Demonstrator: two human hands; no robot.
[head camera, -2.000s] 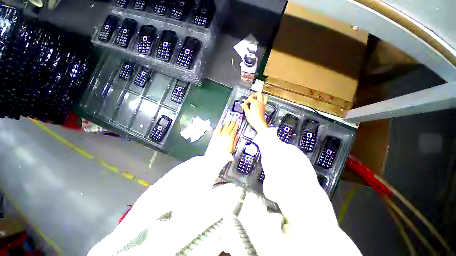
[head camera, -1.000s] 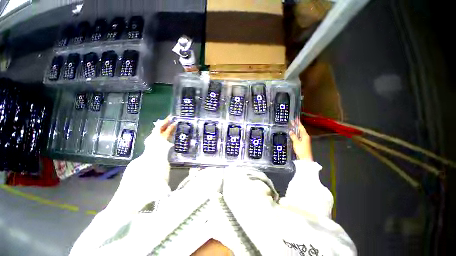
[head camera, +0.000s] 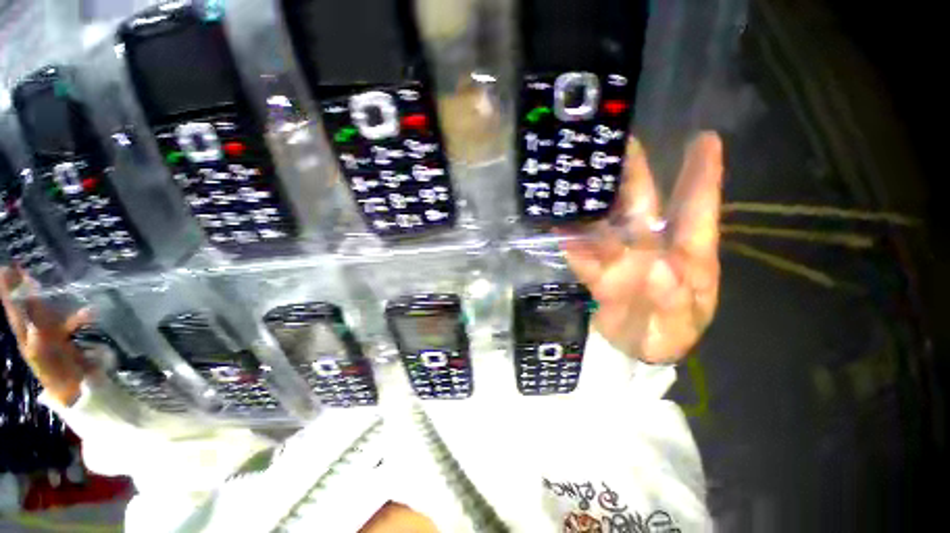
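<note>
A clear plastic tray (head camera: 484, 248) is lifted close to the camera and tilted, filling much of the view. It holds two rows of black keypad phones (head camera: 383, 156), with silver centre keys and green and red call keys. The upper row looks large and is cut off by the top edge. My left hand (head camera: 47, 338) holds the tray's left end and is partly cut off and blurred. My right hand (head camera: 656, 260) holds the right end, its fingers spread and partly seen through the clear plastic.
Behind the tray at the far left are a dark shiny stack (head camera: 21, 406) and a red item (head camera: 78, 491) near the floor. At the right, pale cords or bars (head camera: 802, 231) stretch over dark grey flooring. The bench is hidden by the tray.
The working tray first lay on the bench with both hands over it, then was gripped at both ends. Now it is raised up to the camera and tilted.
</note>
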